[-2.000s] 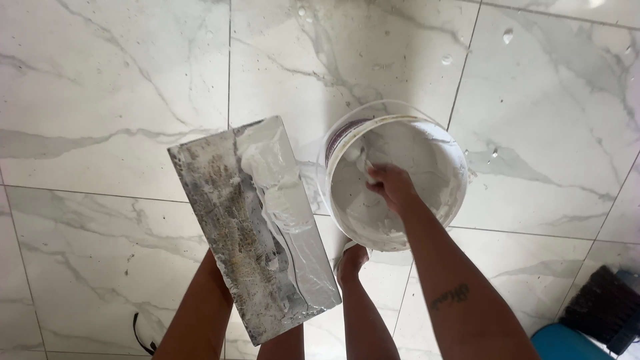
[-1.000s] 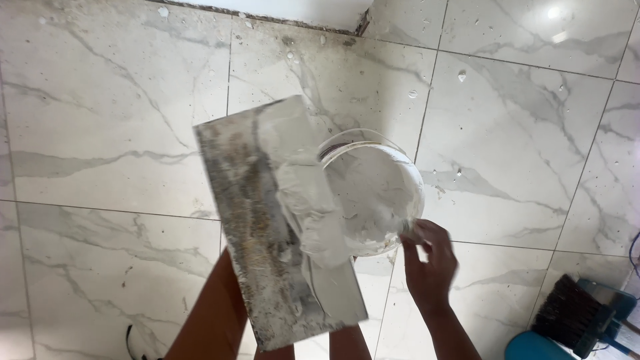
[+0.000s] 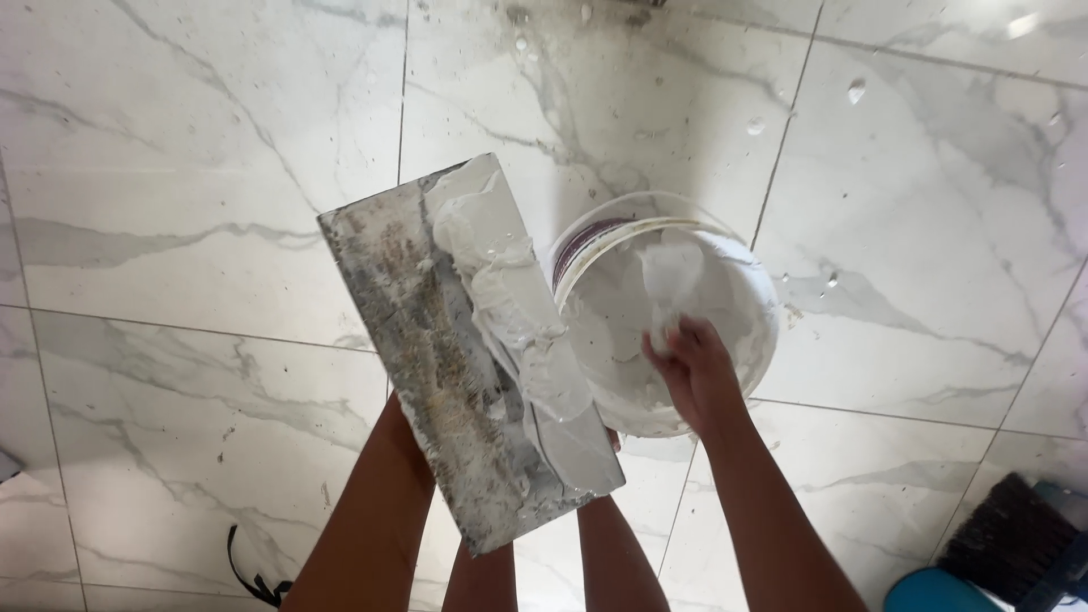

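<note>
A flat rectangular plasterer's hawk (image 3: 425,340), stained grey and brown, lies tilted across my left forearm's end. My left hand is hidden beneath the board, so its fingers cannot be seen. Thick white plaster compound (image 3: 510,314) runs along the board's right side. To the right stands a white plastic bucket (image 3: 769,314) with more compound inside and a clear handle at its rim. My right hand (image 3: 693,361) is over the bucket, its fingers closed on a putty knife (image 3: 671,276) coated in white compound.
White marble-look floor tiles (image 3: 187,272) carry scattered drops of compound. A black-bristled broom (image 3: 1007,527) and a blue object (image 3: 931,592) are at the lower right. Black straps (image 3: 255,586) lie at the lower left. My bare legs are below the board.
My right hand has moved from the bucket's lower right edge to over its inside. More compound lies on the board than two seconds ago.
</note>
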